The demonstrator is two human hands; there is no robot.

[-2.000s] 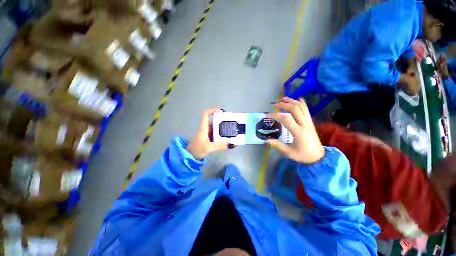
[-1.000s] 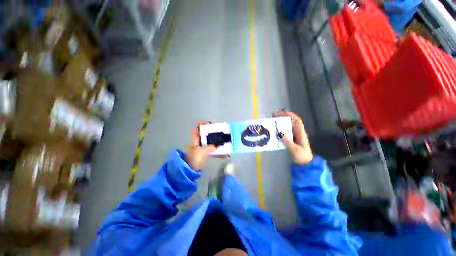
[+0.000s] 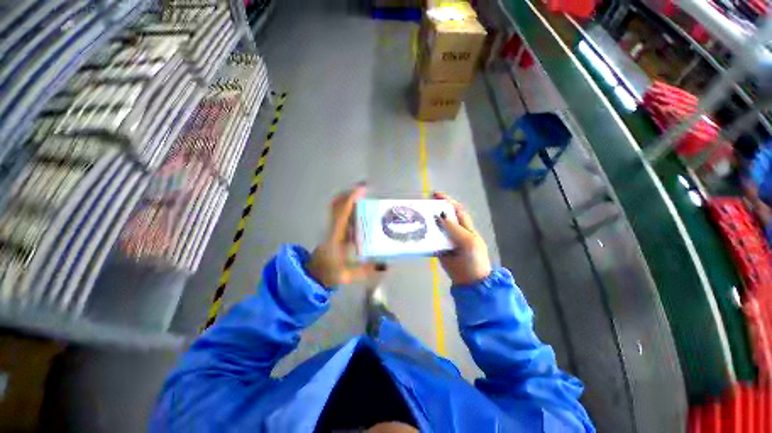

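Note:
A flat printed retail box or sleeve (image 3: pixel 406 230), white with a light blue edge and a dark round watch picture, is held out in front of my body above the floor. My left hand (image 3: pixel 343 241) grips its left end and is slightly blurred. My right hand (image 3: pixel 461 241) holds its right end, with a fingertip on the printed face. The box's left end is partly hidden by my left hand or turned away; I cannot tell which.
Shelving with stacked trays or sheets (image 3: pixel 127 144) runs along the left. Stacked brown cartons (image 3: pixel 444 72) stand ahead on the yellow line. A blue stool (image 3: pixel 533 144) is beside the green conveyor (image 3: pixel 626 178) on the right. Red stacked items (image 3: pixel 677 110) and part of a person in blue are beyond.
The view has moved along the aisle to shelving, cartons and the conveyor. Only the round watch picture shows now; the dark picture at the box's left end no longer shows. Both hands remain on it.

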